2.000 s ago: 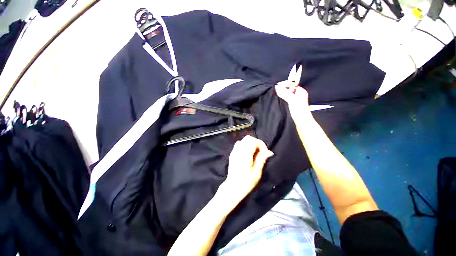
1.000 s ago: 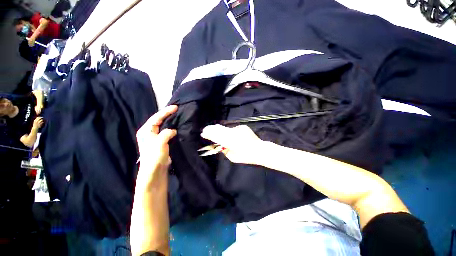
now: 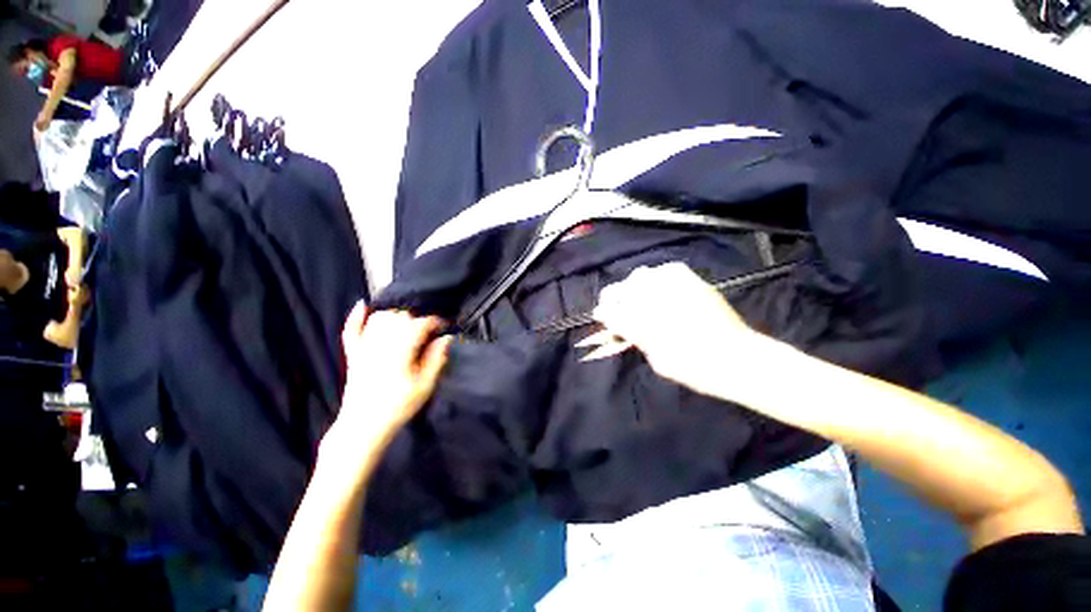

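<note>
A dark navy jacket (image 3: 646, 442) with white edging lies open across my lap, its lining showing. A black hanger (image 3: 670, 215) is inside its shoulders, hook up. Another navy jacket (image 3: 479, 144) with white edging lies flat behind it. My left hand (image 3: 391, 359) pinches the dark cloth at the jacket's left side. My right hand (image 3: 670, 323) holds thread snips (image 3: 602, 346) over the lining near the hanger's lower bar; the silver blades point left and the handle is hidden in the hand.
A bunch of dark jackets (image 3: 227, 347) hangs at left from black hooks. A white table (image 3: 347, 84) lies behind, with black hangers (image 3: 1053, 14) at the far right corner. Two people are at the far left. The floor (image 3: 1017, 418) is blue.
My left hand still grips the cloth, now slightly lower, and the jacket's left side is spread wider. My right hand with the snips has moved right, away from my left hand.
</note>
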